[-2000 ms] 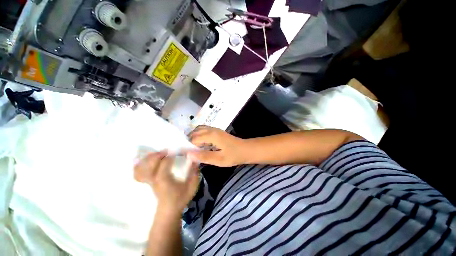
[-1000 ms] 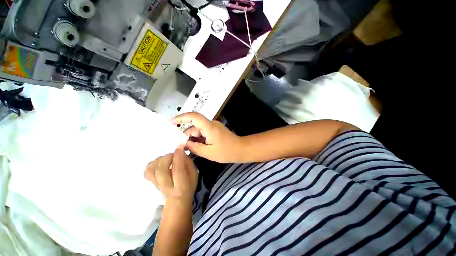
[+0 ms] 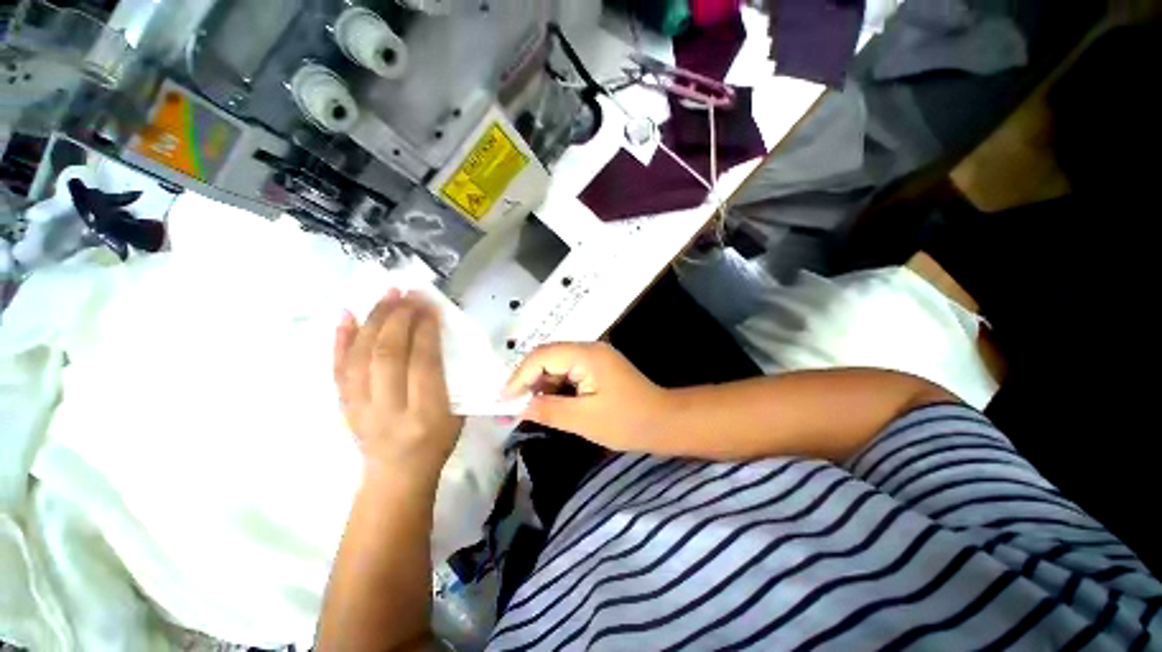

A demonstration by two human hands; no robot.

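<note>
A large heap of white fabric (image 3: 191,408) lies left of and under the hands, up to the front of the overlock machine (image 3: 421,115). My left hand (image 3: 398,382) lies flat on the fabric, palm down, fingers extended towards the machine and holding nothing. My right hand (image 3: 580,397) pinches the fabric's edge between thumb and fingers near the table's front edge. The fabric covers the area just in front of the presser foot, which I cannot make out clearly.
Maroon scraps (image 3: 650,185) and a pinkish metal tool (image 3: 695,87) lie on the white table (image 3: 599,287) right of the machine. Grey fabric (image 3: 847,153) is at the right edge. A white cloth pile (image 3: 879,325) is beyond my right forearm. A black bow-like object (image 3: 115,217) is at left.
My left hand has let go of the fabric edge, moved up towards the machine and flattened on the cloth. My right hand still pinches the edge. The camera view has shifted.
</note>
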